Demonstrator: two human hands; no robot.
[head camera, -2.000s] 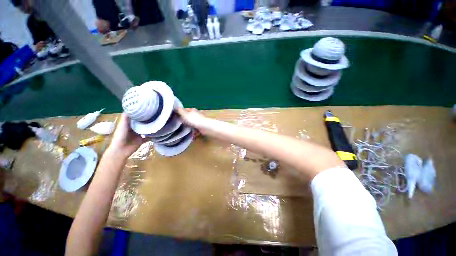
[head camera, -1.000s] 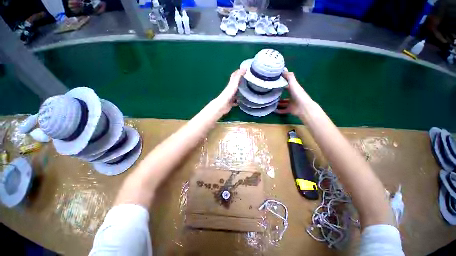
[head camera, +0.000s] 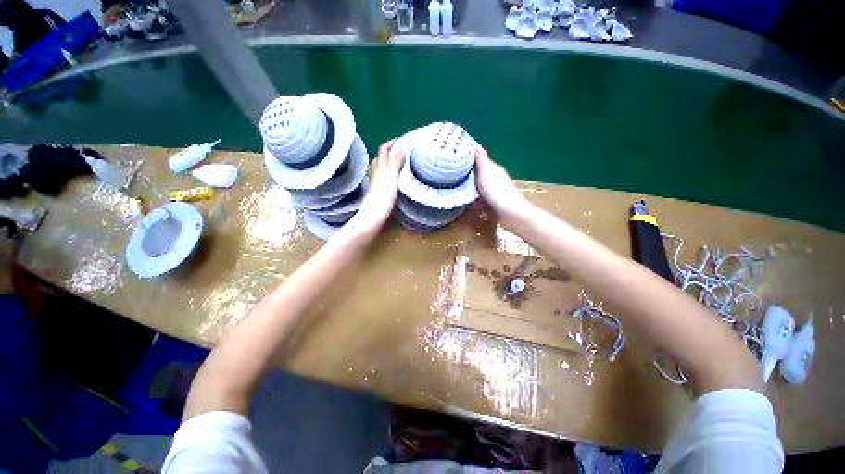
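Both my hands hold a short stack of pale woven hats (head camera: 442, 155) from its two sides, at the table's back edge. My left hand (head camera: 383, 188) is on the stack's left side. My right hand (head camera: 496, 185) is on its right side, fingertips partly hidden behind the brims. A second stack of pale hats with dark bands (head camera: 301, 143) stands close by on the left, leaning slightly. A single upside-down hat (head camera: 164, 240) lies further left on the table.
Stained cardboard (head camera: 500, 310) lies right of centre, with a loose cord (head camera: 607, 324). A black-yellow tool (head camera: 649, 243), tangled cords (head camera: 727, 287) and white bottles (head camera: 776, 331) lie right. More bottles (head camera: 192, 156) and a yellow tube (head camera: 191, 194) lie left. A green surface (head camera: 593, 120) runs behind.
The held hat stack has come off the green surface onto the brown table, beside the other stack. My hands moved with it. The camera view has shifted too.
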